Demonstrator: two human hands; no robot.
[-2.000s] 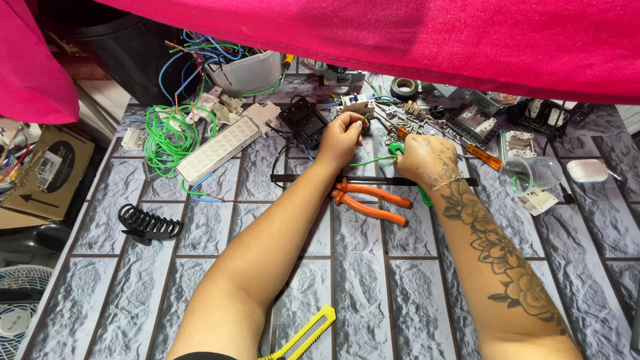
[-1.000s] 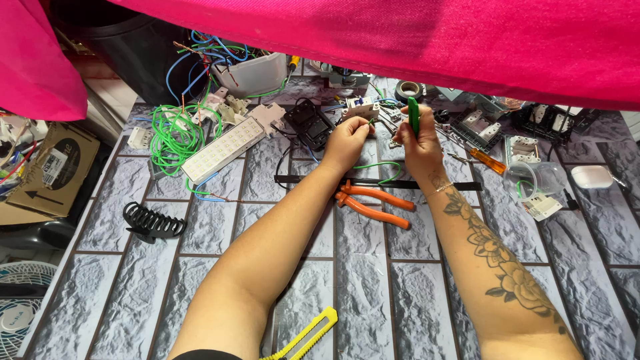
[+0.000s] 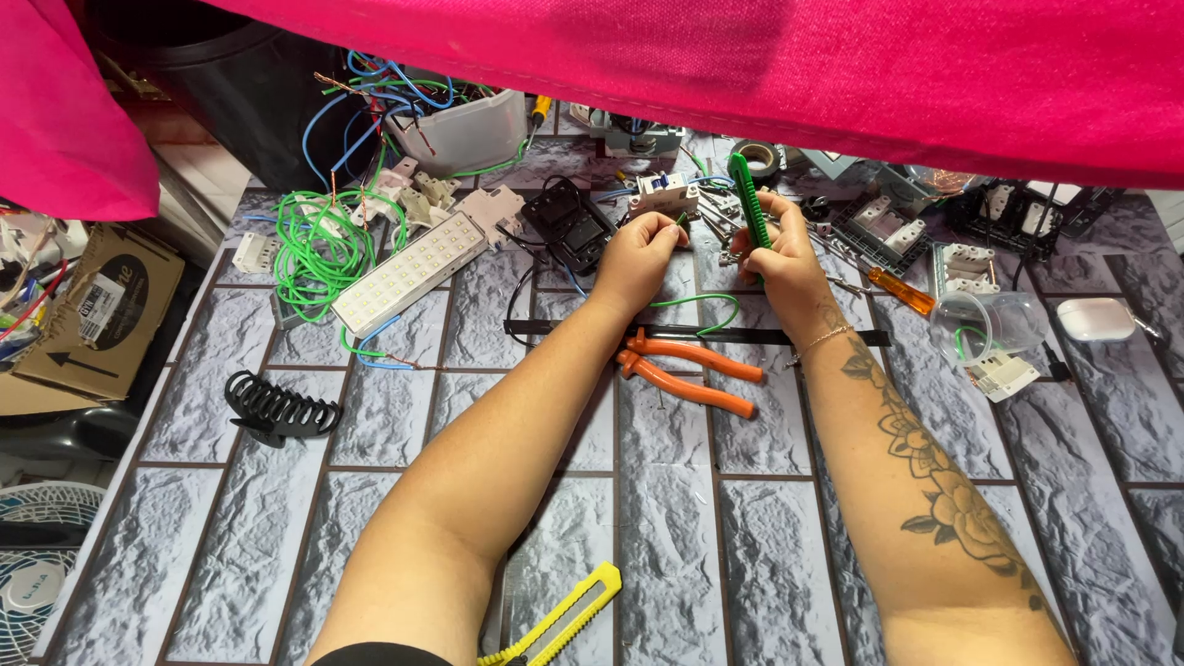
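My left hand (image 3: 640,257) pinches the end of a green insulated wire (image 3: 708,298) between thumb and forefinger; the wire loops out below, over a black strip (image 3: 555,327). My right hand (image 3: 782,250) is closed round a green-handled cutter (image 3: 751,205), which stands nearly upright a little right of my left hand. Its blade cannot be made out. Orange-handled pliers (image 3: 694,368) lie just below the hands. Behind the left fingers sits a white circuit breaker (image 3: 663,192). A yellow utility knife (image 3: 564,618) rests near the bottom edge.
A green wire coil (image 3: 319,245), a white LED light panel (image 3: 410,273) and a black hair claw (image 3: 280,407) lie left. An orange screwdriver (image 3: 899,289), a clear plastic cup (image 3: 990,328) and a white case (image 3: 1095,318) lie right. Pink cloth (image 3: 832,74) hangs across the top.
The green-handled cutter was low beside the wire two seconds ago; my right hand has since raised it upright. My left hand has stayed near the same spot.
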